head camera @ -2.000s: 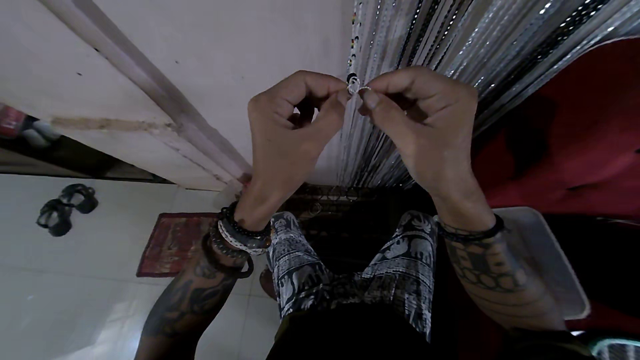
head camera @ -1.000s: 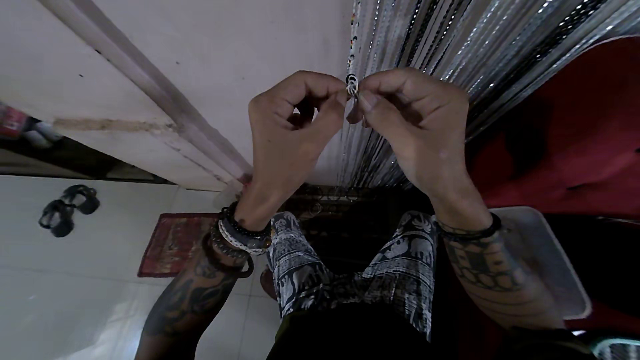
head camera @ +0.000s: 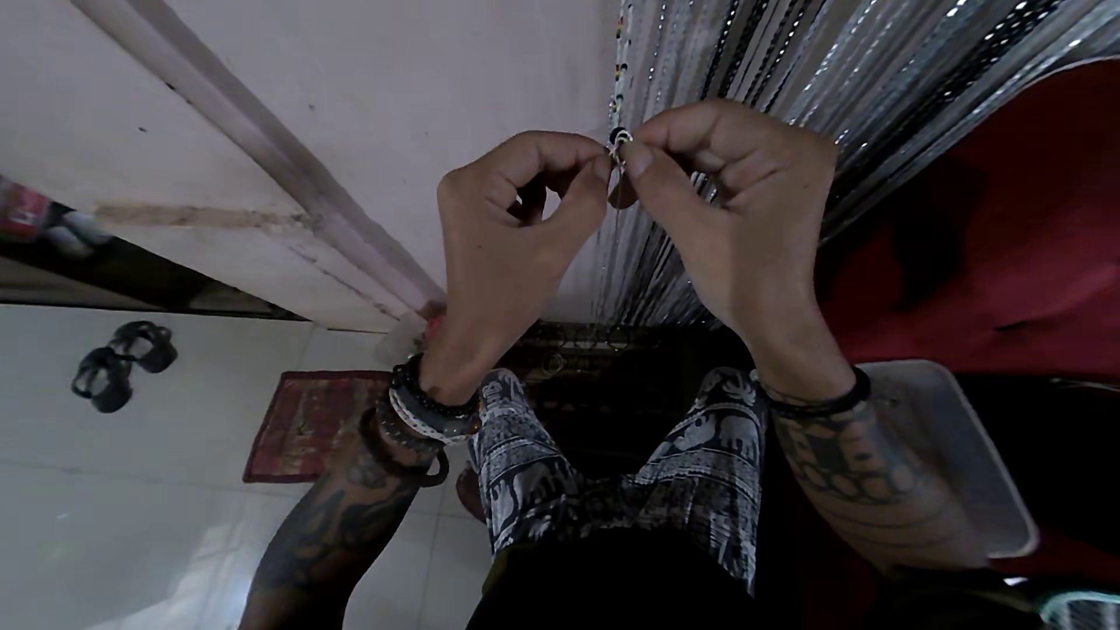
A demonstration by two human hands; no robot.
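Observation:
A beaded strand (head camera: 621, 66) with small multicoloured beads hangs down at the top centre, in front of the wall. At its lower end are a dark bead, small pale loops (head camera: 619, 140) and a flat oval pendant (head camera: 621, 188). My left hand (head camera: 525, 201) pinches the loops from the left between thumb and forefinger. From the right, the thumb and forefinger of my right hand (head camera: 735, 192) close on the same loops. The two sets of fingertips nearly touch. What exactly each fingertip grips is partly hidden.
A curtain of silvery and black strings (head camera: 787, 70) hangs behind my right hand. Red fabric (head camera: 997, 227) lies to the right, above a translucent plastic container (head camera: 980, 464). A red mat (head camera: 306, 424) and a pair of dark sandals (head camera: 127, 363) are on the tiled floor at left.
My right hand's fingertips have shifted slightly around the loops, while my left hand has stayed nearly still. The pendant, not plain two seconds ago, now shows below the fingertips.

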